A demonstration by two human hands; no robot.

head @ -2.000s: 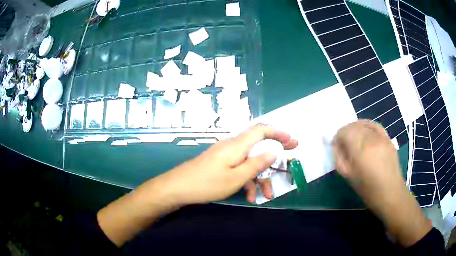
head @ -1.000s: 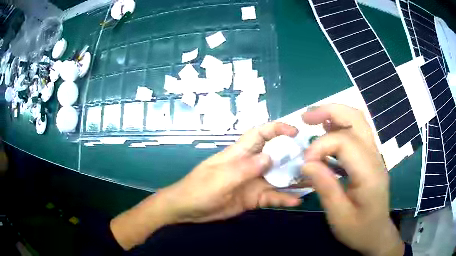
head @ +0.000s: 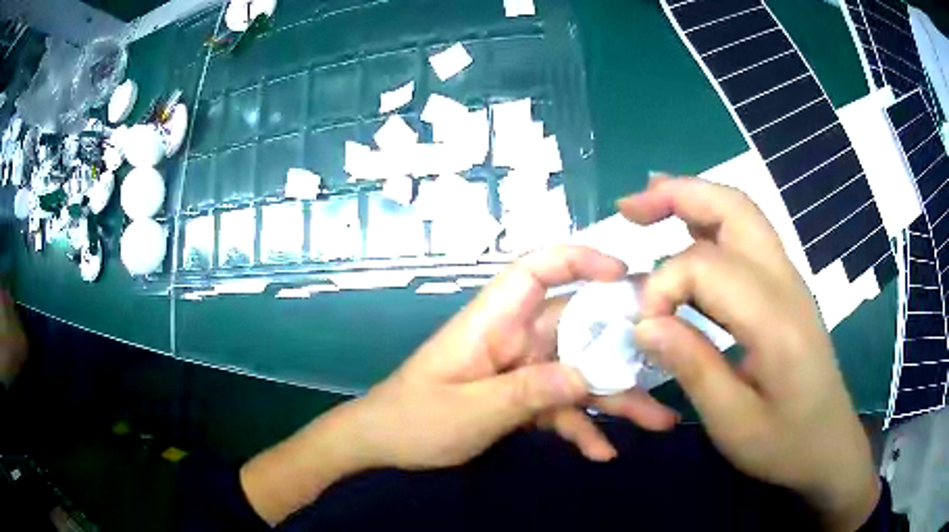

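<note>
My left hand (head: pixel 489 364) holds a round white housing (head: pixel 595 338) between thumb and fingers, near the bench's front edge. The housing's face is tilted toward the camera, with a small greyish area near its middle. My right hand (head: pixel 739 322) is at the housing's right side. Its thumb and index finger pinch at the rim or a small white piece there; which one is too blurred to tell. Its other fingers are spread. The green board is hidden behind my fingers.
A clear blister tray (head: pixel 302 94) holds loose white squares (head: pixel 447 145). Black pad strips (head: pixel 796 135) lie at right, over a white backing sheet (head: pixel 728 177). White discs (head: pixel 143 193) and a pile of wired units (head: pixel 62 182) are at left. Part of another person's hand (head: pixel 10 338) shows at the left edge.
My right hand has come in from the right and now touches the housing. The housing has turned in my left hand, and the green board has gone out of sight.
</note>
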